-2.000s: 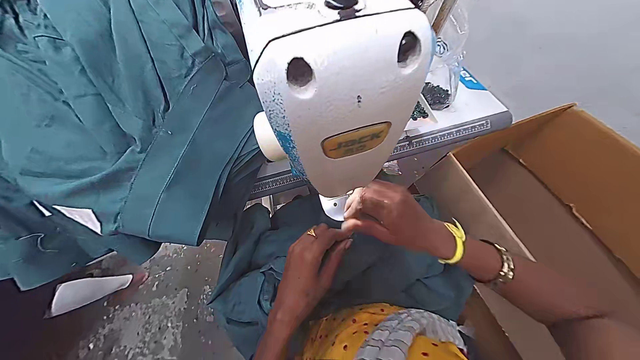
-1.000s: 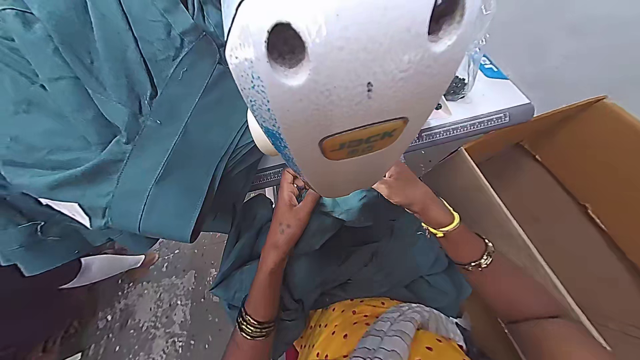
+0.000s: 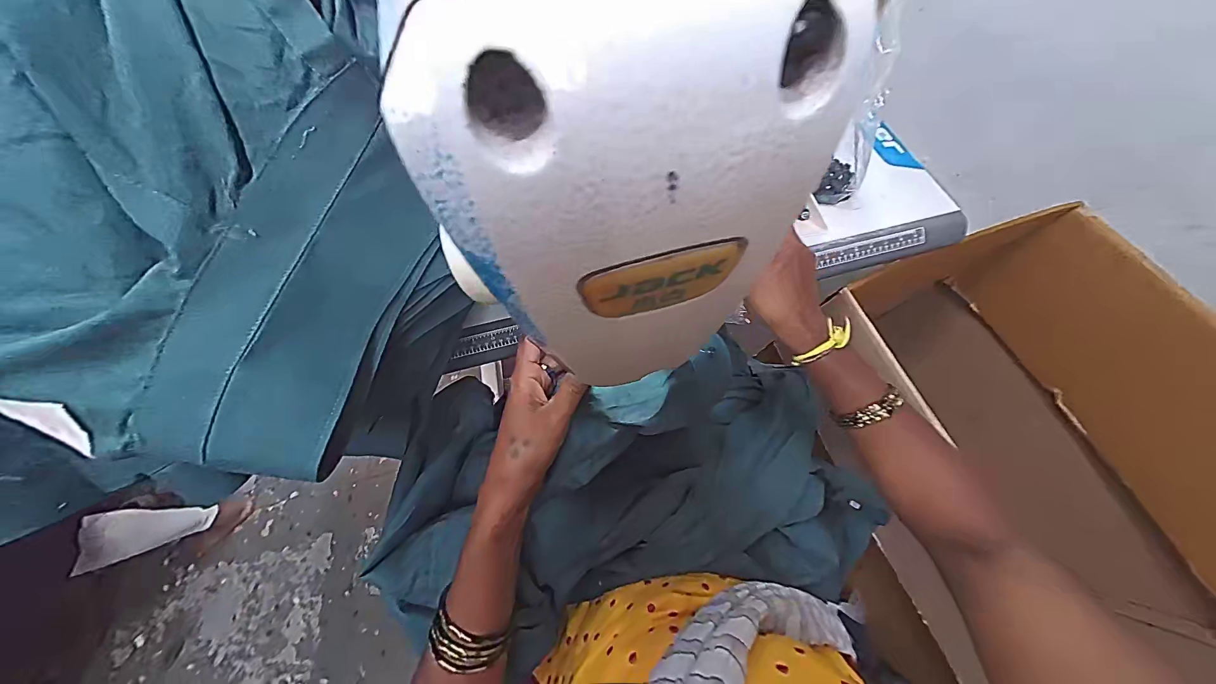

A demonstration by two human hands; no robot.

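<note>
The white head of a Jack sewing machine (image 3: pixel 617 190) fills the upper middle of the view and hides the needle area. Below it, a teal garment (image 3: pixel 684 465) lies bunched over my lap. My left hand (image 3: pixel 541 408) is at the lower left of the machine head, fingertips pinched at the garment's edge, partly hidden by the head. My right hand (image 3: pixel 787 290) reaches up behind the machine head's right side; its fingers are hidden, so what it touches cannot be told.
A pile of teal cloth (image 3: pixel 275 266) hangs at the left. An open cardboard box (image 3: pixel 1045 380) stands at the right, beside the white machine table (image 3: pixel 902 204). A plastic bag with small dark pieces (image 3: pixel 841 176) lies on the table. Another person's foot (image 3: pixel 223 522) shows lower left.
My hands were close together below the machine head two seconds ago and are now apart. My right hand has moved up and behind the head. The view has moved closer to the machine.
</note>
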